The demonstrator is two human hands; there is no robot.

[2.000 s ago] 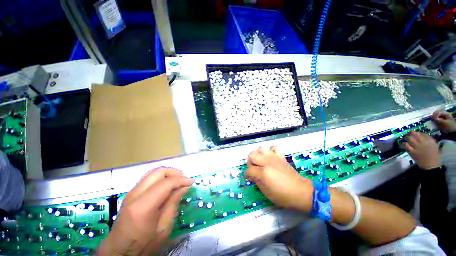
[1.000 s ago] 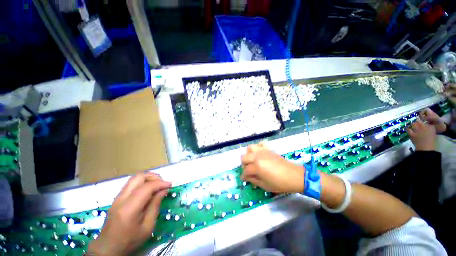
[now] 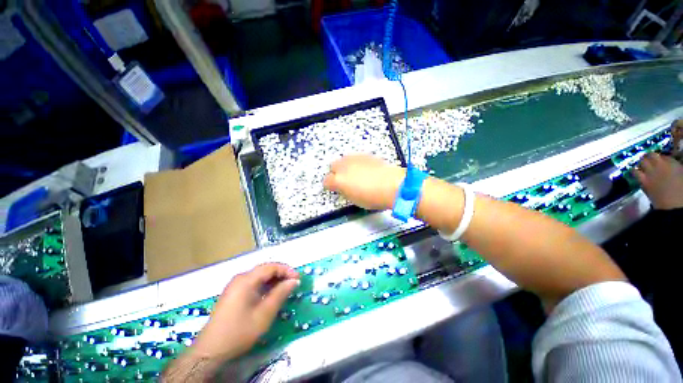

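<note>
My right hand [image 3: 365, 181] is over the black tray [image 3: 288, 224] of small white components [image 3: 299, 168], fingertips down among them; whether it holds any is hidden. A blue wrist strap [image 3: 409, 193] and a white bracelet are on that wrist. My left hand [image 3: 255, 303] is above the green circuit board panel [image 3: 341, 278], thumb and fingertips pinched together at its upper left part; a pale bit seems to show at the tips, too small to tell. The panel carries several small silvery-white cylinders and dark parts.
White components lie loose on the green surface [image 3: 517, 138] right of the tray. A cardboard sheet [image 3: 196, 213] and a black tray stand left. A blue crate [image 3: 333, 48] is behind. Other boards lie on the track. Another person's hand [image 3: 660, 179] is at far right, a sleeve at far left.
My right hand has moved from the board up and back into the tray of white components. My left hand stays pinched over the board. The camera view has tilted and shifted.
</note>
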